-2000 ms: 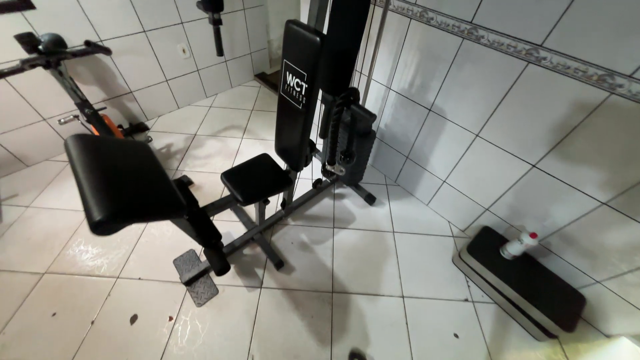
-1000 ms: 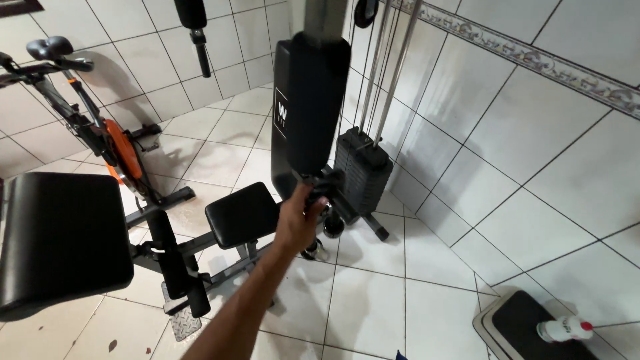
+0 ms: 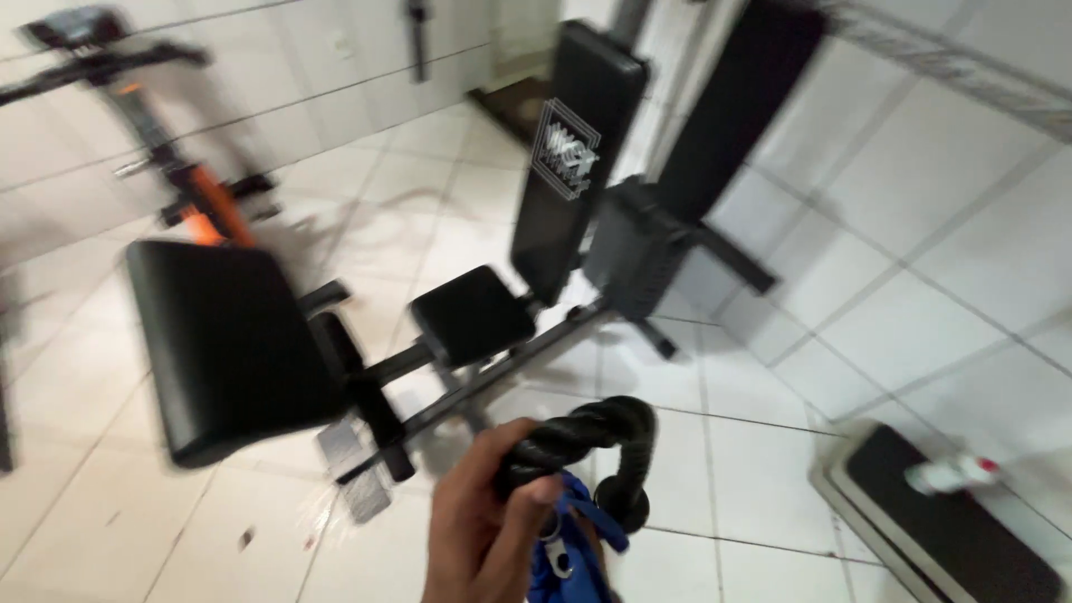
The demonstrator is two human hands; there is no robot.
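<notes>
My left hand (image 3: pixel 494 511) is closed around one arm of a black twisted triceps rope (image 3: pixel 586 427), low in the middle of the view. The rope bends over to the right and hangs down to a round black end stop (image 3: pixel 622 502). A metal fitting (image 3: pixel 558 559) shows just below the hand, in front of blue fabric (image 3: pixel 578 544). Past the hand stands a multi-station gym machine with a black seat (image 3: pixel 473 316), an upright backrest (image 3: pixel 579 159) bearing writing, and a tilted black pad (image 3: pixel 239 352). My right hand is not in view.
A weight stack (image 3: pixel 641 247) stands behind the backrest near the tiled wall. An exercise bike with an orange frame (image 3: pixel 209 205) is at the upper left. At the lower right, a black-topped step platform (image 3: pixel 946 519) bears a white bottle (image 3: pixel 950 476) with a red cap.
One second ago my left hand was at the machine beside the backrest. It is now nearer to me, holding the rope away from the machine. The view has shifted.
</notes>
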